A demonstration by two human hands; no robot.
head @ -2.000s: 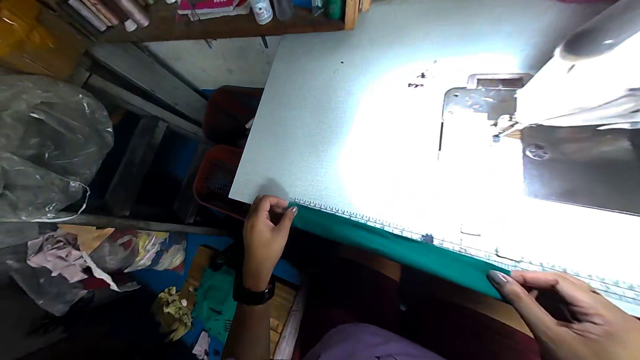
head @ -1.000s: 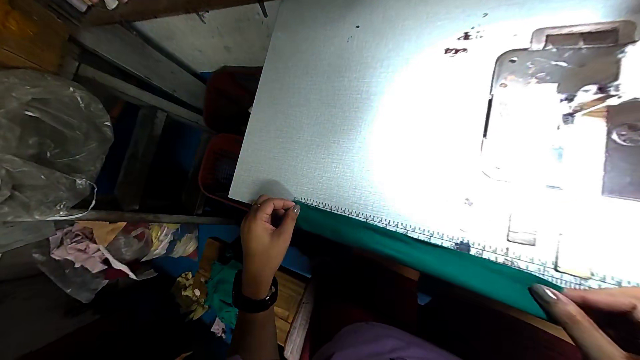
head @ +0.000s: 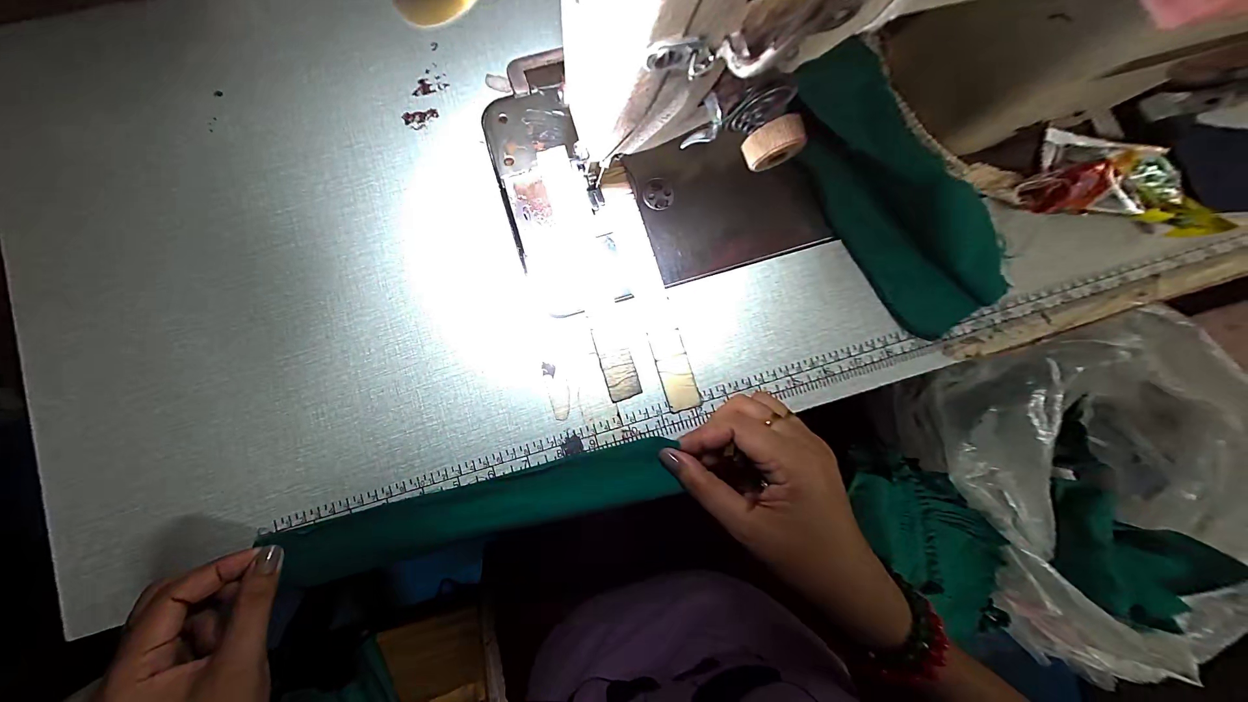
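Note:
A folded strip of green cloth (head: 468, 509) stretches along the front edge of the sewing table (head: 292, 322), beside a printed measuring scale (head: 507, 465). My left hand (head: 200, 624) pinches its left end near the start of the scale. At the right end, my right hand (head: 770, 473) grips the cloth between thumb and finger. Beyond the strip stands a lit sewing machine (head: 634, 78), its needle area above a metal plate (head: 731, 210). Another piece of green cloth (head: 907, 195) lies to the right of the machine, its lower tip over the scale.
Crumpled wrappers (head: 1111, 180) lie at the table's right side. Below the right edge hangs or rests a clear plastic bag (head: 1121, 409) with green cloth in and beside it. A yellowish round thing (head: 434, 8) is partly visible at the top edge.
The view has swung far to the right, bringing the machine, second green cloth and plastic bag into sight. Both hands still hold the strip's ends.

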